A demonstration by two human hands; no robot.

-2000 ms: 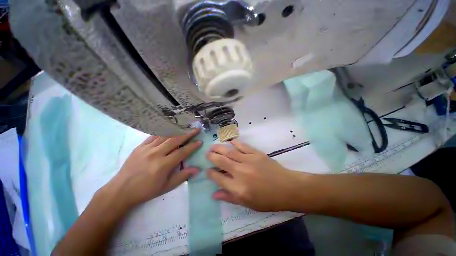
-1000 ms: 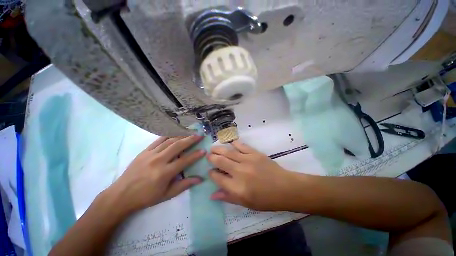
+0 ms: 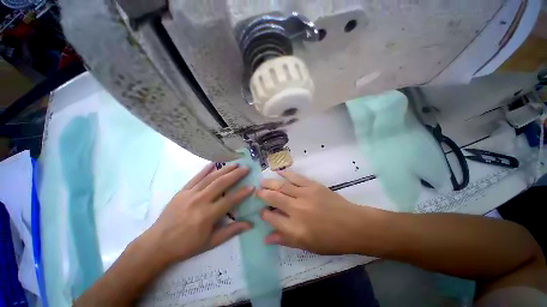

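A pale green fabric strip [image 3: 259, 258] runs from under the presser foot [image 3: 257, 153] down over the table's front edge. My left hand [image 3: 201, 207] lies flat on the strip's left side, fingertips close to the foot, fingers apart. My right hand [image 3: 300, 210] rests on the strip's right side, fingers bent and pressing it down, just below the tan ribbed knob [image 3: 279, 160]. The needle tip is too small to make out. The speckled machine head [image 3: 144, 78] with its white tension dial [image 3: 282, 87] fills the top.
A darker teal strip pile [image 3: 79, 198] lies at the table's left, on paler fabric. Mint pieces [image 3: 387, 150] lie right of the needle, beside black scissors [image 3: 459, 162] and black snips [image 3: 493, 158]. A printed ruler [image 3: 456, 195] follows the front edge. A blue edge [image 3: 37, 228] shows at left.
The camera view has shifted, so the machine and table sit a little further right. The strip's lower end has drawn up slightly towards the foot. Both hands stay on the strip.
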